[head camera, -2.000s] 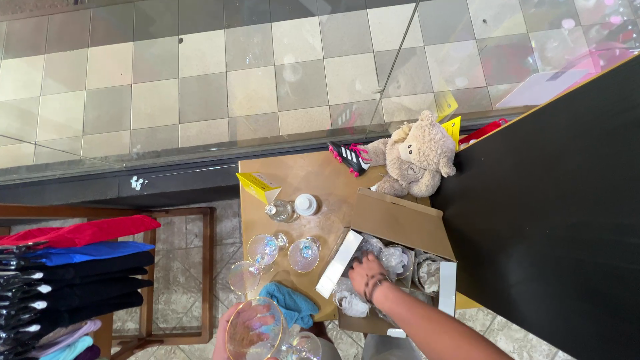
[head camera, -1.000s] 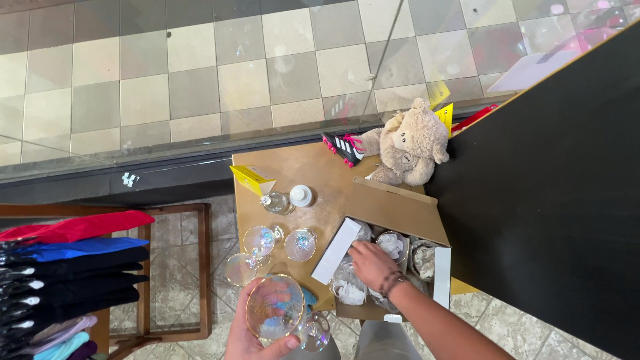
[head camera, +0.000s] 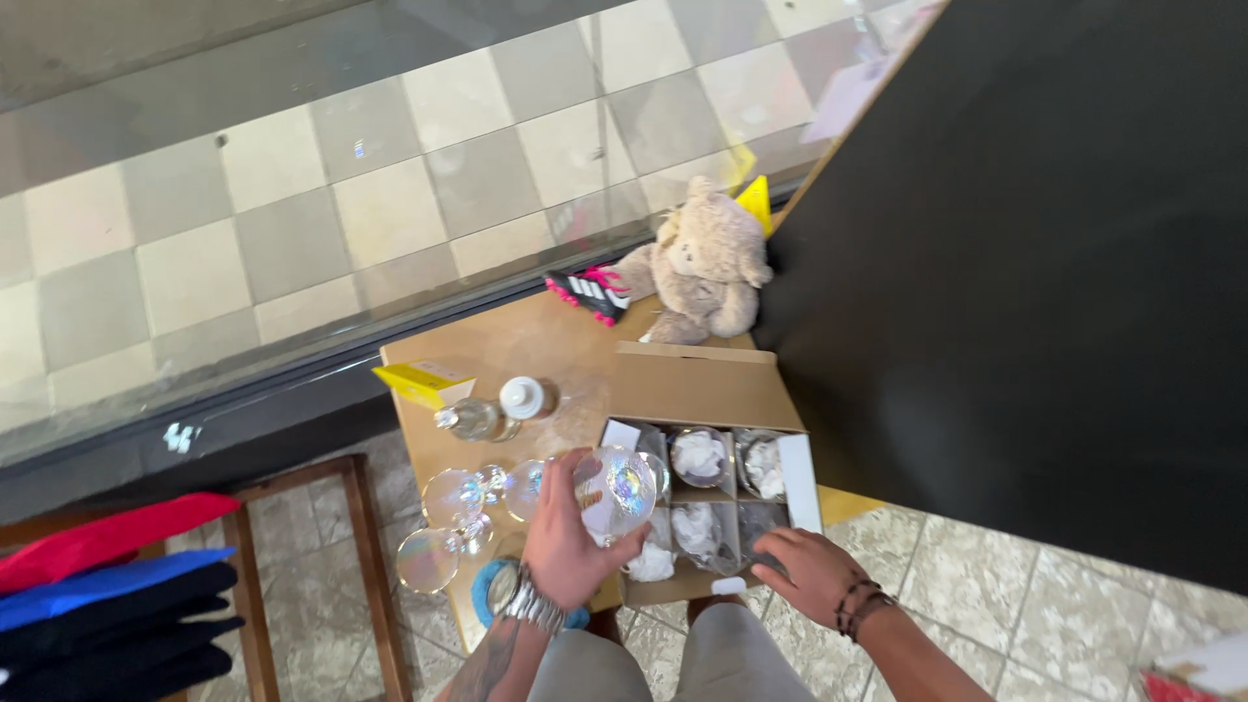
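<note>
My left hand (head camera: 570, 536) holds a clear iridescent glass (head camera: 617, 487) over the left side of a divided cardboard box (head camera: 697, 385). The box's compartments hold glasses with crumpled white paper (head camera: 699, 453) and clear wrapping. At the box's lower right corner is my right hand (head camera: 804, 575), fingers slightly bent beside the wrapping; its fingertips partly overlap the box edge, and I cannot tell whether it grips anything. Several more gold-rimmed glasses (head camera: 453, 499) are on the wooden table (head camera: 507, 336), left of my left hand. A blue cloth (head camera: 485, 590) lies partly behind my left wrist.
A clear bottle (head camera: 473, 419), a white-capped container (head camera: 524, 398) and a yellow folded card (head camera: 424, 383) stand on the table. A teddy bear (head camera: 707, 263) with a black cleated shoe (head camera: 590, 294) sits at the back. A black panel (head camera: 1014, 273) borders the right; clothes (head camera: 117, 595) hang left.
My left hand has moved right with a glass, from beside the glasses to over the box. My right hand has moved from inside the box to its lower right corner. The view has tilted.
</note>
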